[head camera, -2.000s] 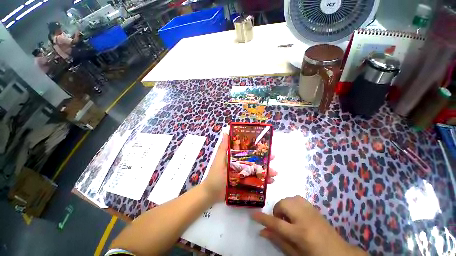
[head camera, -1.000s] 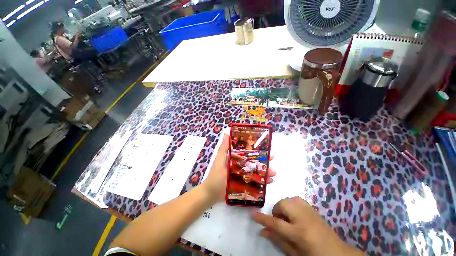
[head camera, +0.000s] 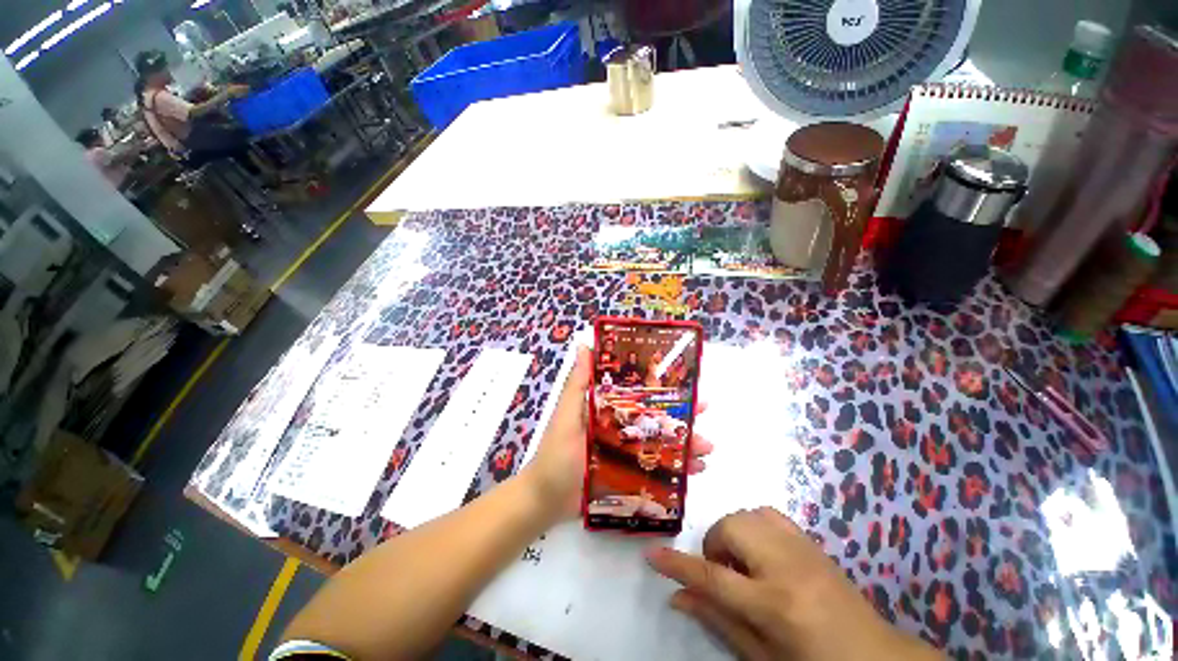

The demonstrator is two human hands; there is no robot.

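Observation:
A smartphone (head camera: pixel 641 433) with a red edge and a lit picture on its screen is upright in view above the desk. My left hand (head camera: pixel 562 433) holds it from the left and behind, with fingertips showing at its right edge. My right hand (head camera: pixel 762 581) is below and right of the phone, not touching it, index finger extended and the other fingers curled, holding nothing. A white paper sheet (head camera: pixel 581 600) with small handwritten marks lies under the phone and hands. A striped band is on my left wrist.
Loose papers (head camera: pixel 355 433) lie left. A picture strip (head camera: pixel 698 249), brown-lidded mug (head camera: pixel 827 194), black flask (head camera: pixel 956 233), calendar (head camera: pixel 924 142) and fan (head camera: pixel 853 52) stand or lie beyond the phone. A thin pinkish pen-like item (head camera: pixel 1062 411) lies right. A seated person (head camera: pixel 175 114) is far left.
The picture on the phone screen has changed. Both hands are almost in the same place. The seated person in the background has an arm reaching further forward.

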